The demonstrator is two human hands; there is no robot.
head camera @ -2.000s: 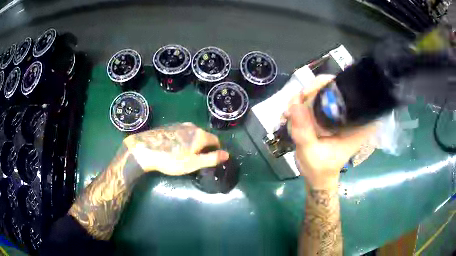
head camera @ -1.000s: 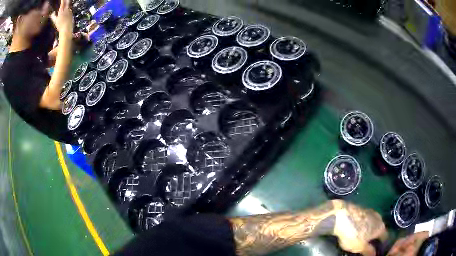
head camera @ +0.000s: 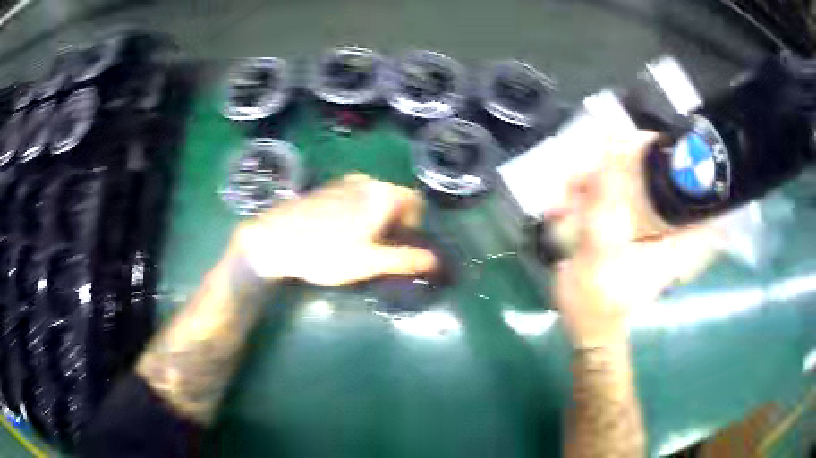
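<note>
The view is blurred by motion. My left hand (head camera: 331, 237) reaches in from the lower left and holds a black round unit (head camera: 407, 291) on the green bench, with the thumb and fingers at its upper side. My right hand (head camera: 608, 259) grips the electric screwdriver (head camera: 738, 148), a thick black body with a round blue-and-white sticker. The tool's tip end points left, over the screw feeder (head camera: 555, 165), a white box partly hidden by the hand. Whether the bit touches anything cannot be told.
Several black units with pale rings stand beyond my left hand, one nearest at left (head camera: 262, 176). A stack of black blister trays (head camera: 67, 268) is at the left, with units in it. A dark conveyor (head camera: 537, 31) runs behind. A clear plastic bag (head camera: 747, 234) lies right.
The view swung left to the trays and a person, then came back to the bench. Compared with the oldest frame, both hands keep much the same hold and appear slightly farther right.
</note>
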